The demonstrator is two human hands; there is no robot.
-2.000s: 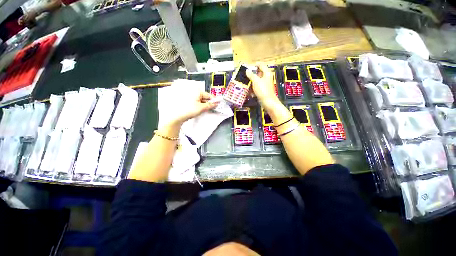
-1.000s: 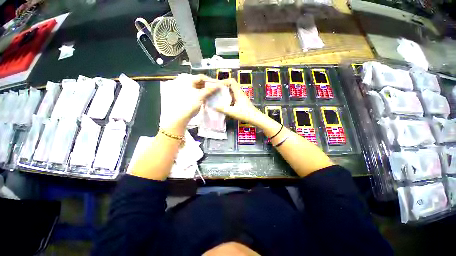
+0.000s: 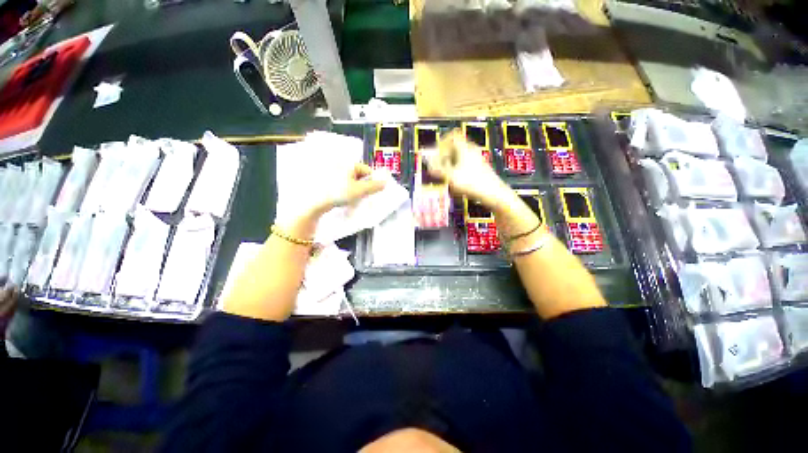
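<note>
My left hand point(image 3: 341, 190) pinches an empty white phone bag point(image 3: 379, 211) near the stack of empty bags point(image 3: 306, 172). My right hand point(image 3: 461, 164) grips the top of a red-keyed keypad phone point(image 3: 432, 205), blurred, just right of the bag and outside it. Under them is the clear blister tray point(image 3: 611, 221) with bare phones upright in its pockets. A bagged phone point(image 3: 392, 243) lies in its front left pocket, partly under the held bag. The pocket to its right holds no phone.
A tray of bagged phones point(image 3: 190, 265) stands at the left. Stacked trays with bagged phones point(image 3: 726, 226) are at the right. A cream fan point(image 3: 290, 66), a metal upright point(image 3: 321, 53) and a red tray point(image 3: 44, 80) are behind. Loose bags point(image 3: 328, 279) lie at the front edge.
The bagged phone has gone from my hands into the front left pocket. My left hand has taken a new bag; my right hand has moved right and lifted a bare phone from the front row.
</note>
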